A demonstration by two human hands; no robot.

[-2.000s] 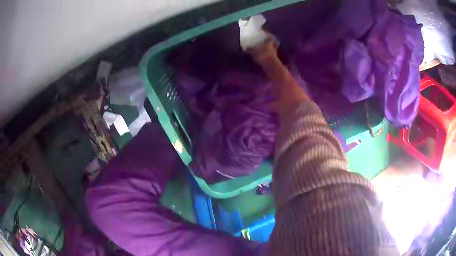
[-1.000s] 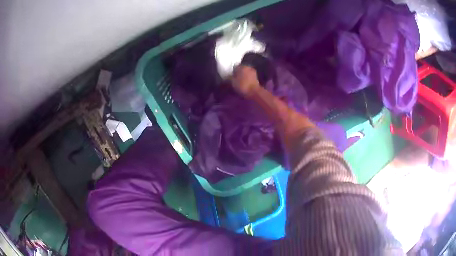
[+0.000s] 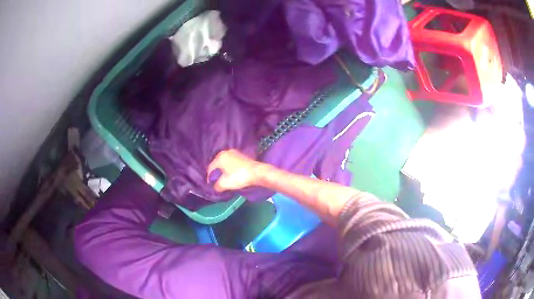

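My right hand [image 3: 231, 170] reaches in from the lower right and is closed on purple cloth [image 3: 199, 125] at the near side of the green basket [image 3: 108, 131]. A bit of the cloth shows between the fingers. More purple cloth with a white line [image 3: 353, 125] hangs over the basket's right side. A crumpled white piece [image 3: 199, 38] lies on the cloth near the far left of the basket. My left hand is not in view.
A red stool [image 3: 477, 44] stands at the upper right on the green floor. A blue stool [image 3: 293, 225] is below the basket. The white table [image 3: 47, 47] borders the upper left. My purple-trousered leg [image 3: 152, 257] is at the lower left. The right is glaringly bright.
My right hand has left the white piece and come nearer, and now holds purple cloth. The view has shifted, so the basket sits further left. Purple cloth now hangs over its near right side.
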